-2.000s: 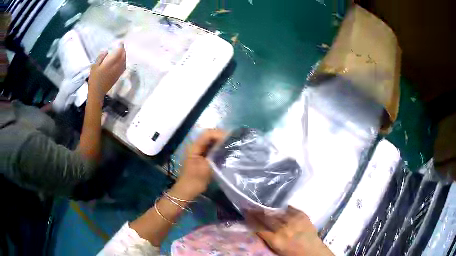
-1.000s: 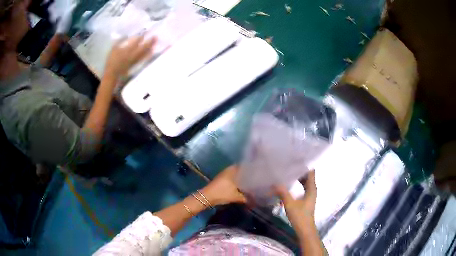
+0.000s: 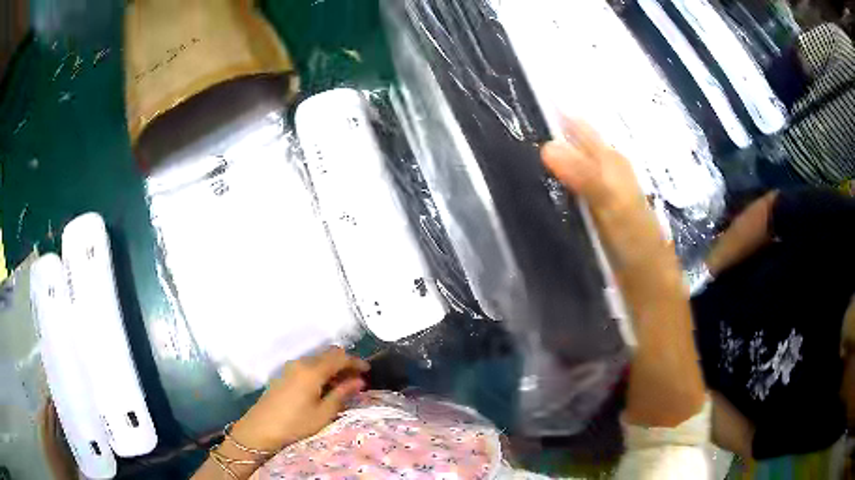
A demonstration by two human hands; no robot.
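Note:
A stack of poly bags (image 3: pixel 253 253) lies in front of me, bright and glossy. My left hand (image 3: pixel 314 389) is at its near edge, fingers curled; whether they pinch film cannot be told. My right hand (image 3: pixel 591 173) reaches over the row at right, fingers stretched out and thumb apart. It is at a bagged unit (image 3: pixel 548 248) that shows its black side under crinkled film; contact is partly hidden. A white-topped unit (image 3: pixel 366 206) lies beside the bag stack.
An open brown carton (image 3: pixel 211 56) stands at the stack's far end. Two white units (image 3: pixel 103 319) lie side by side at left. More bagged units (image 3: pixel 619 94) lie at upper right. A person in a black top (image 3: pixel 778 328) is at right, with a striped sleeve (image 3: pixel 825 103) beyond.
The view has swung right. The small bag-like film between my hands is no longer there. My left hand is now by the stack; my right hand has moved out over the bagged units.

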